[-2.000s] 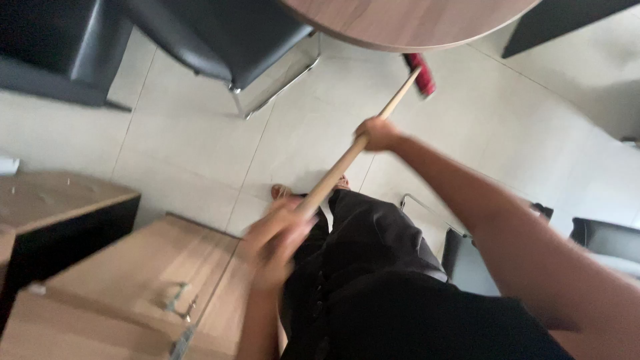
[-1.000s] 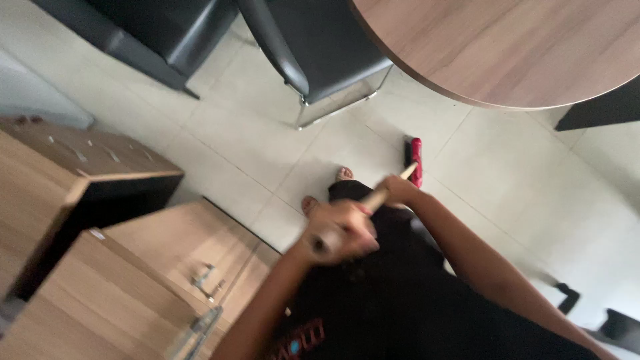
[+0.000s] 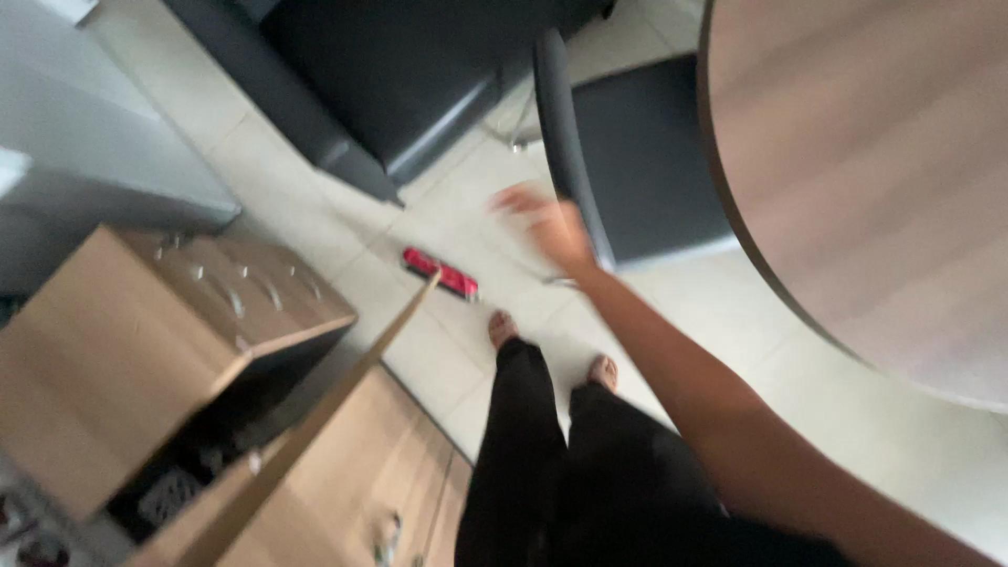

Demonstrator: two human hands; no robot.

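A push broom with a red head (image 3: pixel 441 272) rests on the pale tiled floor, left of and just beyond my feet. Its long wooden handle (image 3: pixel 335 394) slants down to the lower left edge of the view. My right hand (image 3: pixel 551 228) is off the handle, blurred, with its fingers apart, over the floor by the backrest of a black chair (image 3: pixel 650 161). Whether it touches the backrest I cannot tell. My left hand is out of view, and the handle's near end is hidden beyond the frame.
A round wood-look table (image 3: pixel 866 173) fills the right side. A black armchair or sofa (image 3: pixel 394 79) stands at the top. Wooden drawers (image 3: pixel 236 276) and a wooden cabinet (image 3: pixel 370 465) are at the left and lower left, with a grey surface (image 3: pixel 102 118) behind.
My right hand has let go of the broom handle. The broom head has moved leftward, away from beside the table. My left hand has gone out of view. The view has shifted considerably.
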